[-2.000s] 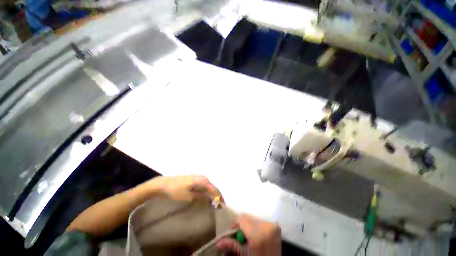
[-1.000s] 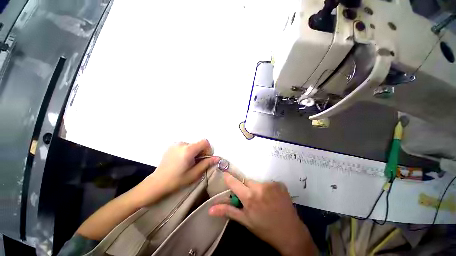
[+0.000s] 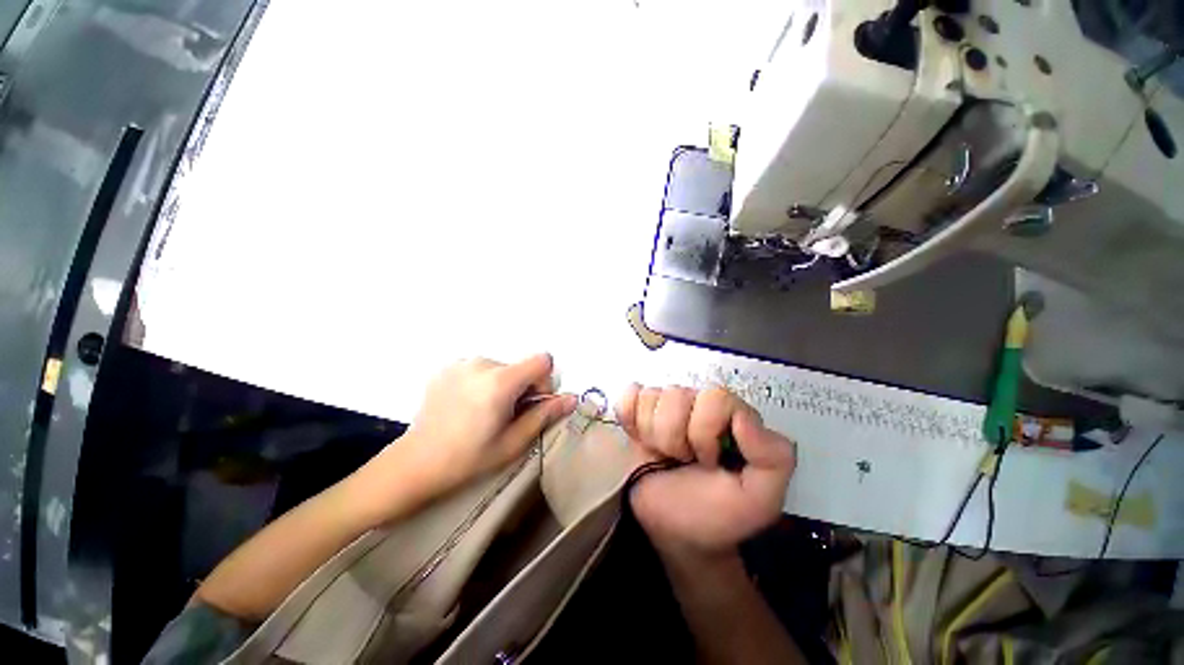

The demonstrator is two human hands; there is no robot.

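Observation:
A beige fabric bag (image 3: pixel 487 546) hangs with its mouth open at the white table's near edge. A small shiny metal ring (image 3: pixel 593 401) on a short beige tab (image 3: pixel 582 422) stands up at its top corner. My left hand (image 3: pixel 487 416) pinches the bag's edge just left of the ring. My right hand (image 3: pixel 701 461) is curled at the right of the ring, fingertips near the tab. A dark green bit of the tool handle (image 3: pixel 731 452) shows within my right fist; the rest is hidden. A small dark metal dot shows low on the bag.
A cream-white sewing machine (image 3: pixel 831 117) with a dark grey bed plate (image 3: pixel 909 318) stands at the right. A green tool with a yellow tip (image 3: pixel 1006 383) and black cords lies beside it. Beige pieces with yellow edges (image 3: pixel 961 611) lie at the lower right. A metal trough (image 3: pixel 78 260) runs along the left.
The view has tilted down to the bag and machine. My right hand has turned from lying over the bag's edge, index finger by the ring, to a curled fist right of the ring.

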